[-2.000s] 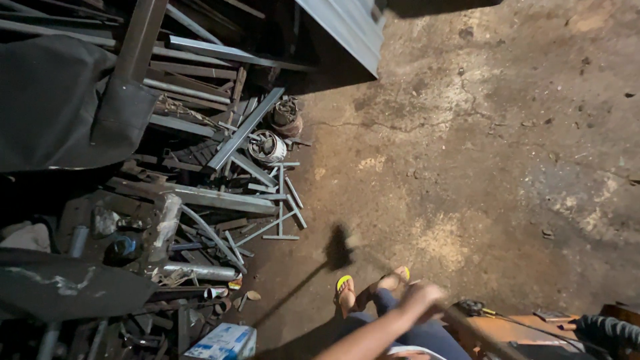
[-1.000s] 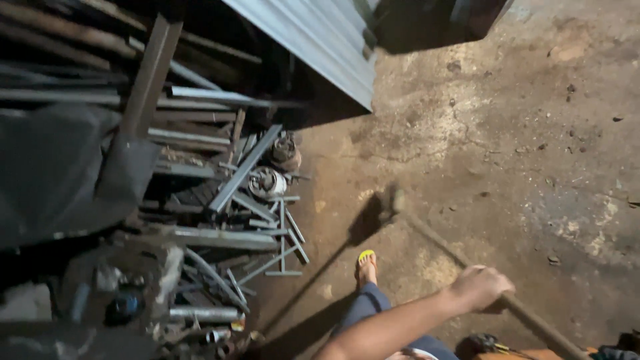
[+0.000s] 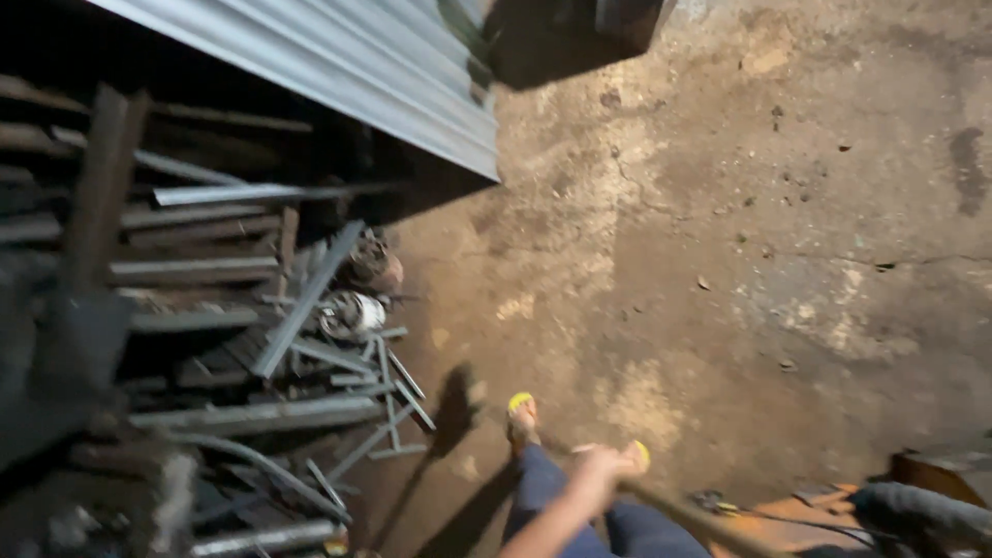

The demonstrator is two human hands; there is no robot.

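Note:
My left hand (image 3: 608,465) is closed around a long wooden pole (image 3: 682,511), which slants from the lower right up past my feet. The pole's far end is blurred near a dark shadow on the floor, so its head cannot be made out. My bare forearm enters from the bottom edge, in front of my dark blue trousers. Both feet wear sandals with yellow edges; the hand partly covers the right one. My right hand is out of view.
Metal bars and frames (image 3: 310,302) lie piled on the left, beside a white container (image 3: 353,314). A corrugated metal sheet (image 3: 372,85) juts in above them. Stained, cracked concrete floor (image 3: 697,256) spans the right. An orange object with cables (image 3: 806,515) is at lower right.
Since the frame one second ago, my left hand has drawn back toward my legs with the pole. The pole's far end has moved toward the left-hand pile. The view has shifted.

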